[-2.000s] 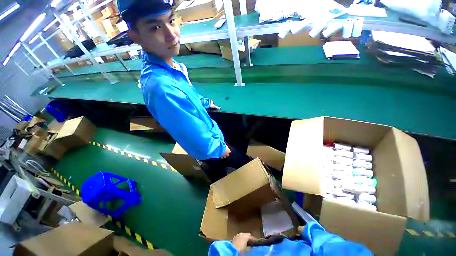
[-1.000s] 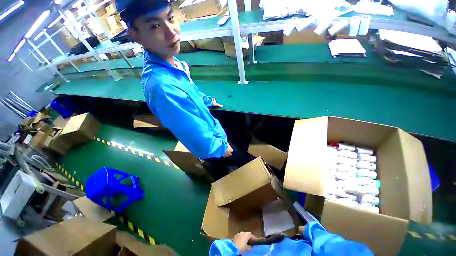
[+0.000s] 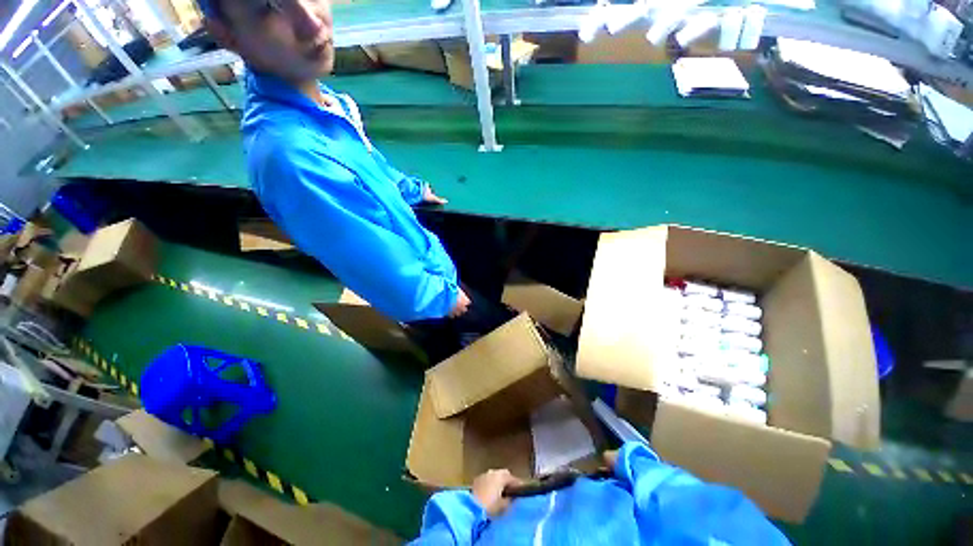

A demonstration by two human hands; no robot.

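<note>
An open brown carton [image 3: 437,446] is tilted in front of me at the bottom middle, with a white sheet [image 3: 560,435] inside. My left hand [image 3: 494,491] is closed on its near edge. My right hand [image 3: 610,459] is at the right end of the same edge, mostly hidden by my blue sleeve, so its grip is unclear. A larger open carton [image 3: 843,352] stands to the right, with rows of white cylindrical units [image 3: 720,347] inside, some with red or green ends.
A person in a blue smock [image 3: 331,192] stands across from me, one hand on the green bench [image 3: 640,181]. A blue stool [image 3: 203,389] is on the floor at left. More cartons [image 3: 117,501] are at lower left. White sheets [image 3: 710,77] lie below the shelf.
The view has shifted, so the bench, person and cartons appear further left and higher. My hands remain at the smaller carton's near edge.
</note>
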